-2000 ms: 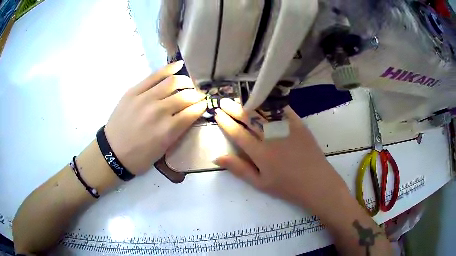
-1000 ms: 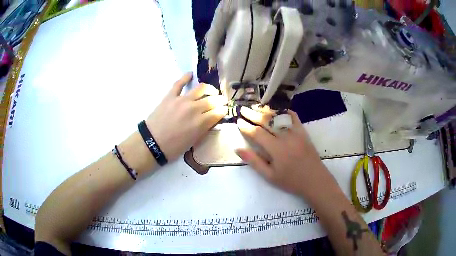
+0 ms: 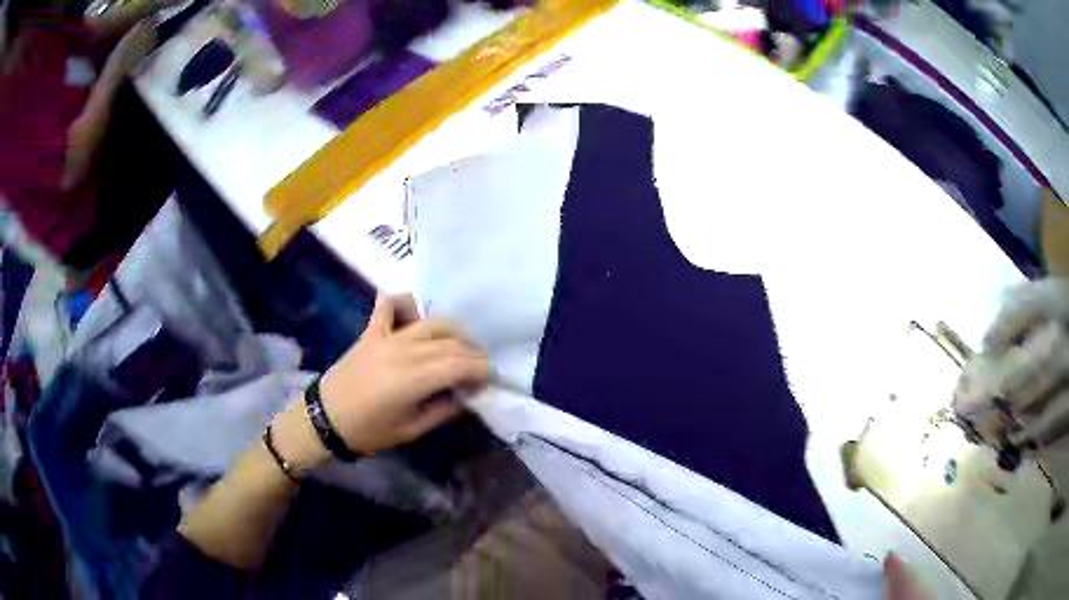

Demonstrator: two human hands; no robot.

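A large cut garment piece lies on the white table, part dark navy panel (image 3: 668, 340) with a curved cutout, part pale grey-lilac cloth (image 3: 487, 252). Its pale near edge is turned over, with a stitched line showing. My left hand (image 3: 410, 373) grips the pale cloth at the table's left front edge. Of my right hand only a blurred fingertip (image 3: 900, 581) shows at the bottom right, by the other end of the pale cloth; its grip cannot be told. The sewing machine's needle area (image 3: 996, 428) is at the right, blurred.
Pale garments (image 3: 188, 434) are heaped in a blue bin left of the table. A yellow tape strip (image 3: 434, 111) runs along the left table edge. A purple container (image 3: 322, 41) stands beyond it. Another person's arm (image 3: 100, 106) shows top left. A green-rimmed tray (image 3: 821, 53) is at the back.
The view has swung left. My hands have left the presser foot; my left hand now holds pale cloth at the left edge. The navy and pale piece now lies spread left of the machine.
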